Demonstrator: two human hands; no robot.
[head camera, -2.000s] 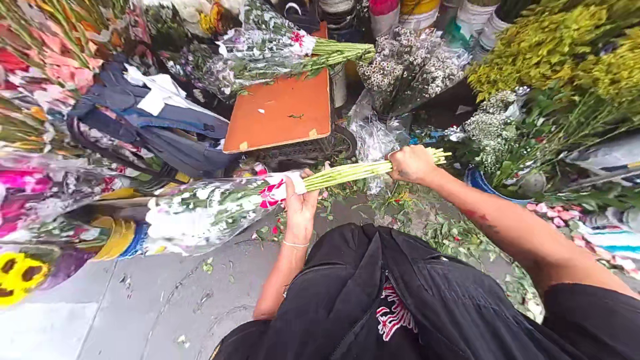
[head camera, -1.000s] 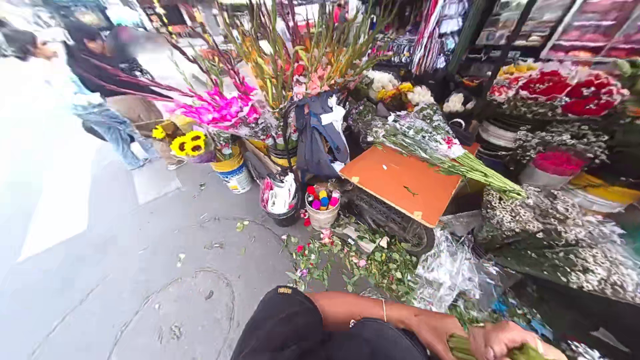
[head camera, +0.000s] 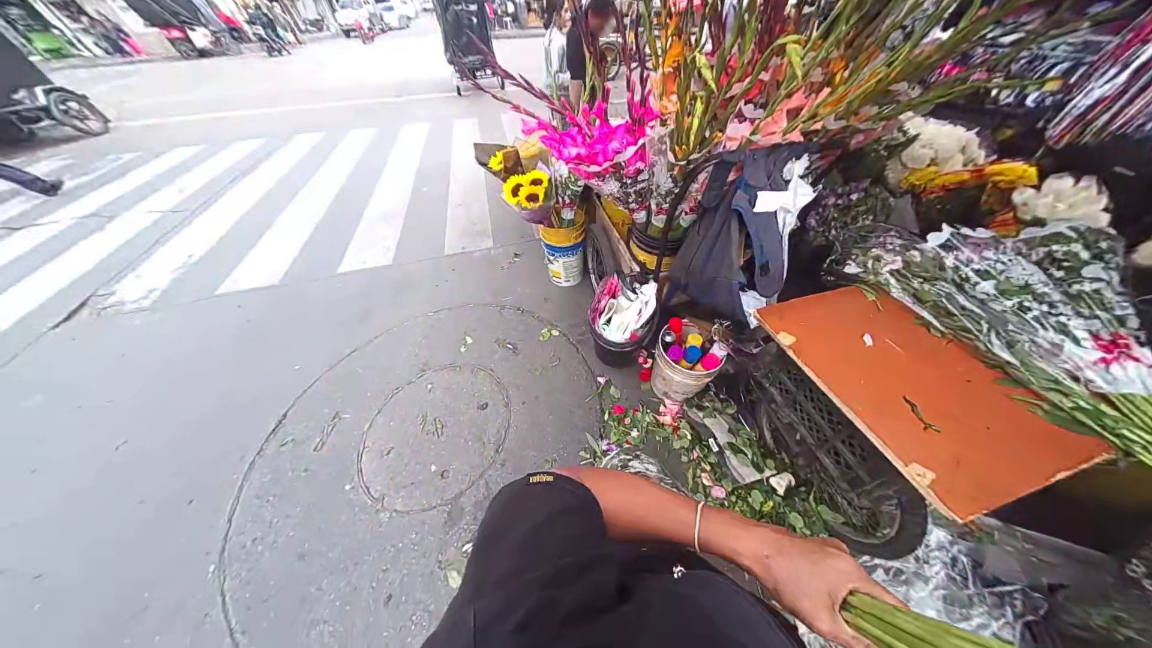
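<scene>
My left hand (head camera: 814, 580), with a thin bracelet at its wrist, is closed around a bundle of green flower stems (head camera: 909, 625) at the bottom right. The blooms of this bundle are out of frame. My right hand is not in view. Up and to the right of my left hand lies an orange board (head camera: 945, 396) with a bit of green stem on it. A bouquet wrapped in clear plastic (head camera: 1008, 306) rests over its right side, its stems pointing to the lower right.
A bucket of colourful spray-can caps or similar items (head camera: 681, 373), a black bucket (head camera: 616, 346) and a bucket of sunflowers (head camera: 564, 256) stand on the pavement. Cut leaves (head camera: 747, 468) litter the ground beside a wheel (head camera: 900, 531). Gladioli stand behind; people are near the crosswalk (head camera: 378, 202).
The view has swung far to the left, toward the street. Two seconds ago both hands held a wrapped bouquet by its stems; now only my left hand shows, on stems.
</scene>
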